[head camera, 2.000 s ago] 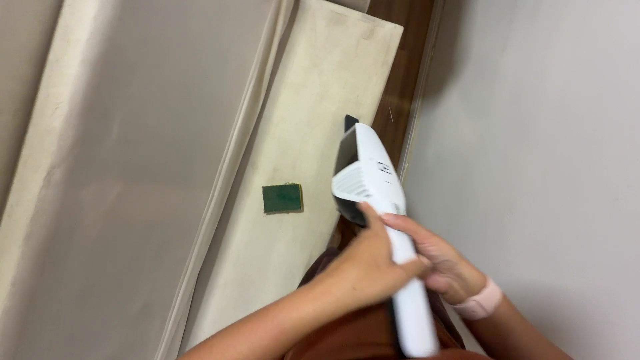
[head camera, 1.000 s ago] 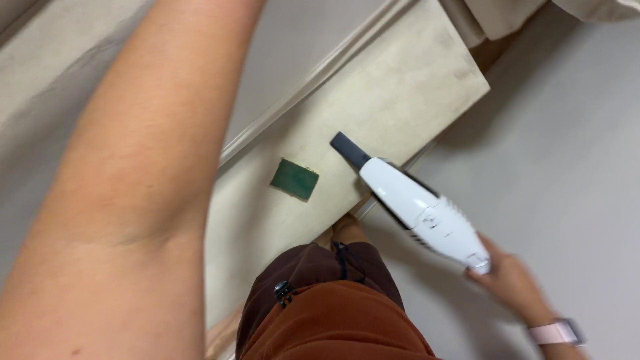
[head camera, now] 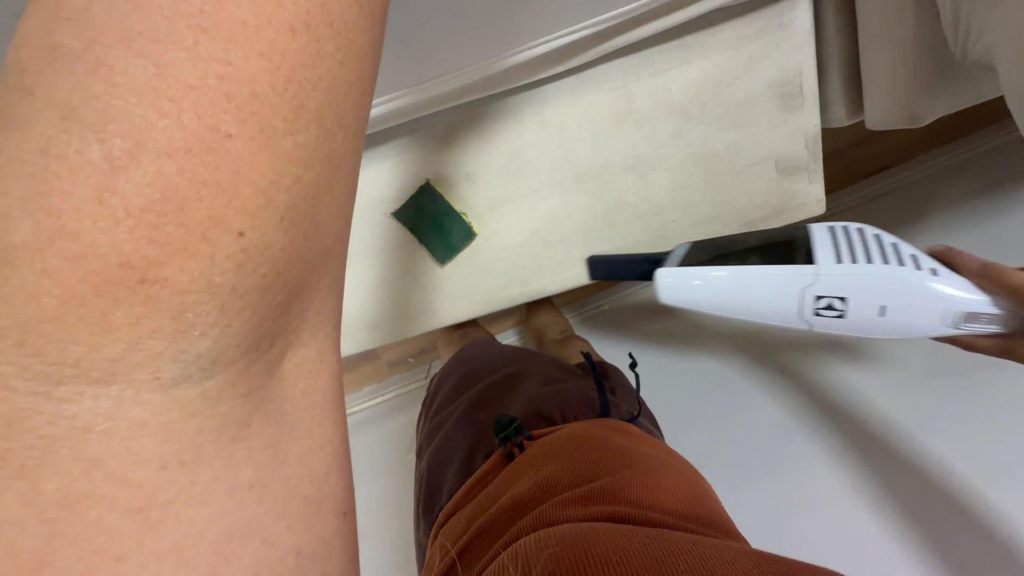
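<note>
At the right edge my right hand (head camera: 988, 296), partly cut off by the frame, grips the rear of a white Electrolux handheld vacuum cleaner (head camera: 840, 292). Its dark crevice nozzle (head camera: 628, 266) points left, over the near edge of a cream-coloured bench-like surface (head camera: 624, 160). On that surface lies a scouring sponge (head camera: 436, 222), green side up, with a yellow edge showing. My left forearm and elbow fill the left of the view; my left hand is out of frame.
A light curtain or cover (head camera: 920, 64) hangs at the upper right. Pale folded fabric (head camera: 512, 64) runs along the far side of the surface. A white wall (head camera: 768, 424) stands at the lower right, with wood flooring (head camera: 896, 156) beside its skirting.
Two seconds ago both my hands were at the vacuum cleaner; now only my right hand holds it, farther right. My left arm has risen across the view. The view has turned strongly.
</note>
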